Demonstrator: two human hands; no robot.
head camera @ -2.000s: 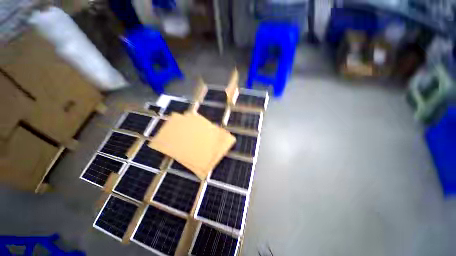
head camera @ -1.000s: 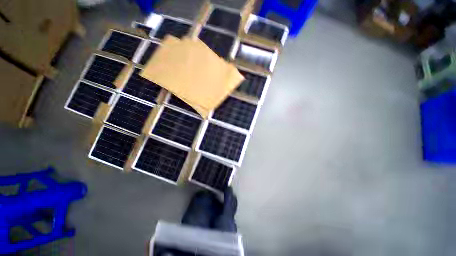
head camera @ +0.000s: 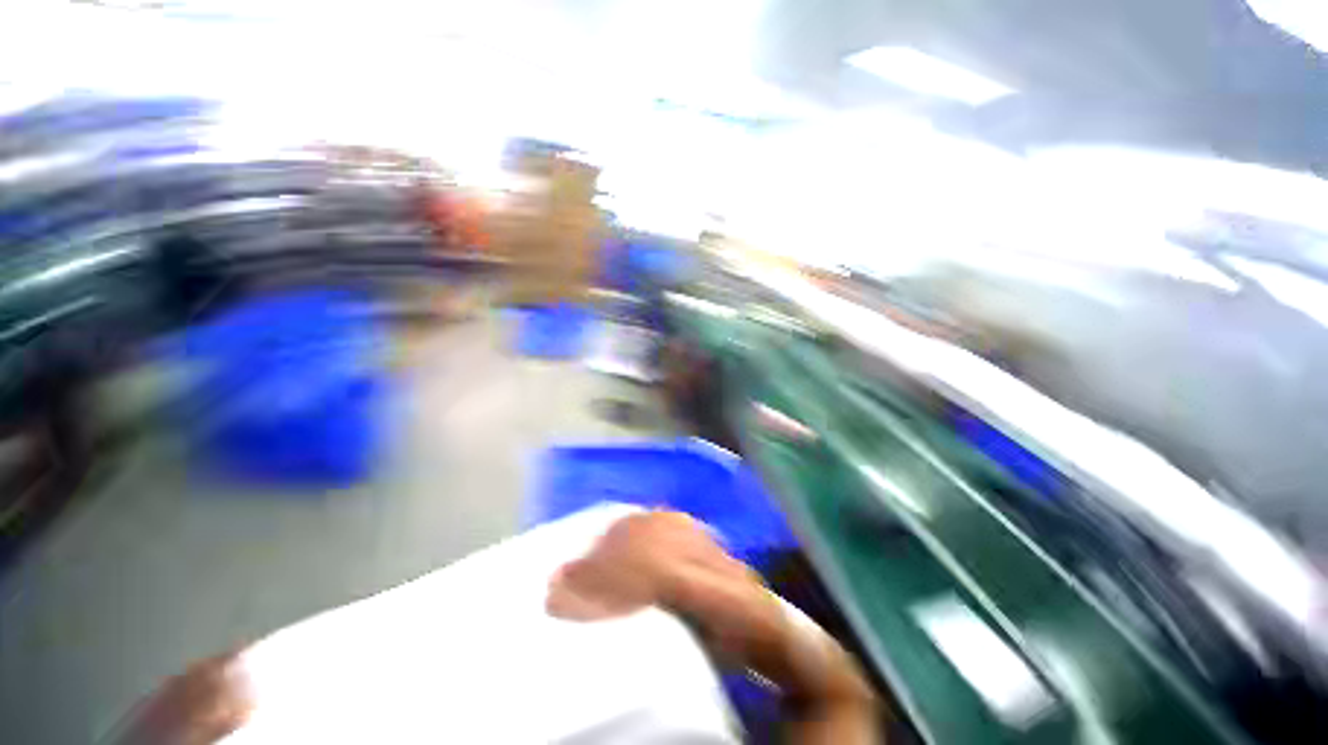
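The view is badly blurred. A large white flat panel (head camera: pixel 466 640), overexposed and without visible detail, is at the bottom centre, tilted, its lower part cut off by the picture's edge. My right hand (head camera: pixel 641 560) is bare and grips its upper right edge, the forearm coming from the lower right. My left hand (head camera: pixel 197 699) is at its left edge, small, blurred and partly cut off, and appears to grip it. The fingers under the panel are hidden.
A green conveyor (head camera: pixel 830 451) with pale rails runs along the right, with a white flat piece (head camera: pixel 983 662) on it. A white overhead shelf (head camera: pixel 1020 393) is above it. A blue crate (head camera: pixel 663 488) is just beyond the panel. Another blue object (head camera: pixel 291 386) is at left. Brown cartons (head camera: pixel 554 226) stand farther back.
The view has swung up and away from the floor carton of solar panels to the conveyor line. Both hands and the large white panel now show; earlier only a panel's edge showed at the bottom.
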